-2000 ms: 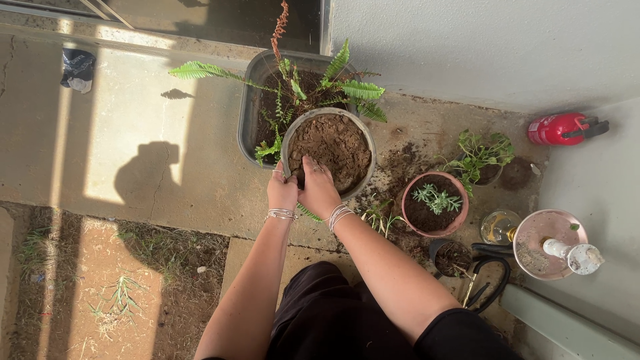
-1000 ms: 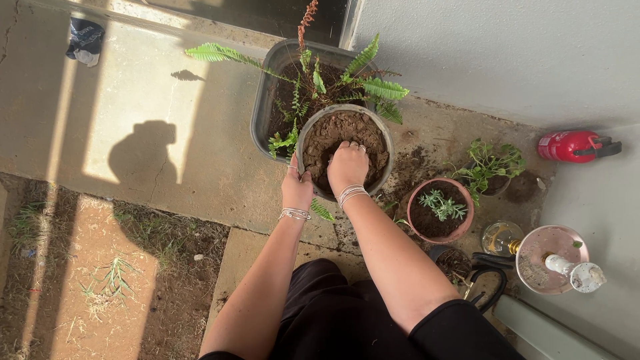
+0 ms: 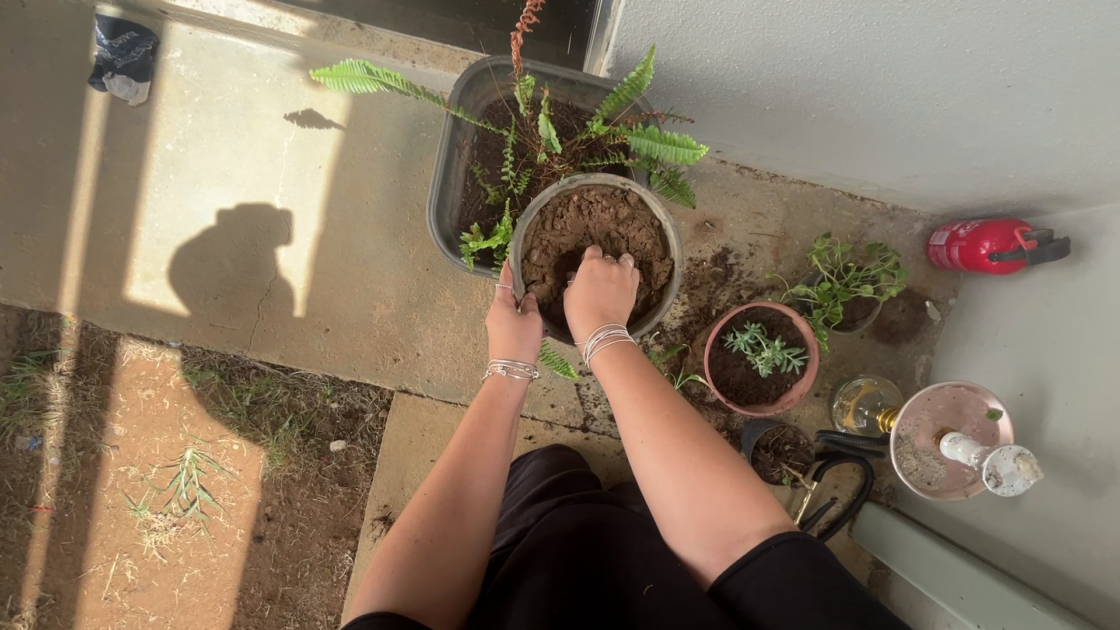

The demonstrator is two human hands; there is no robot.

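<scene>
A round grey plant pot [image 3: 662, 308] full of clumpy brown soil [image 3: 604, 214] is in front of me, overlapping the corner of a grey rectangular planter [image 3: 444, 197] that holds a fern [image 3: 547, 127]. My left hand [image 3: 514, 325] grips the pot's near left rim, thumb toward the inside. My right hand [image 3: 602, 293] is down in the soil with its fingers curled; the fingertips are partly hidden, and a dark hollow shows beside them. Both wrists wear thin bracelets.
To the right stand a terracotta-coloured pot [image 3: 710, 372] with a small succulent, a leafy potted plant [image 3: 849, 280], a small dark pot [image 3: 751, 435], a red fire extinguisher [image 3: 984, 246] and a hookah [image 3: 919, 490] with black hose. Spilled soil lies between. A grey wall [image 3: 840, 96] bounds the right.
Two seconds ago both hands were together at the pot's near left edge. My right hand has since moved right into the soil, while the left has stayed at the rim.
</scene>
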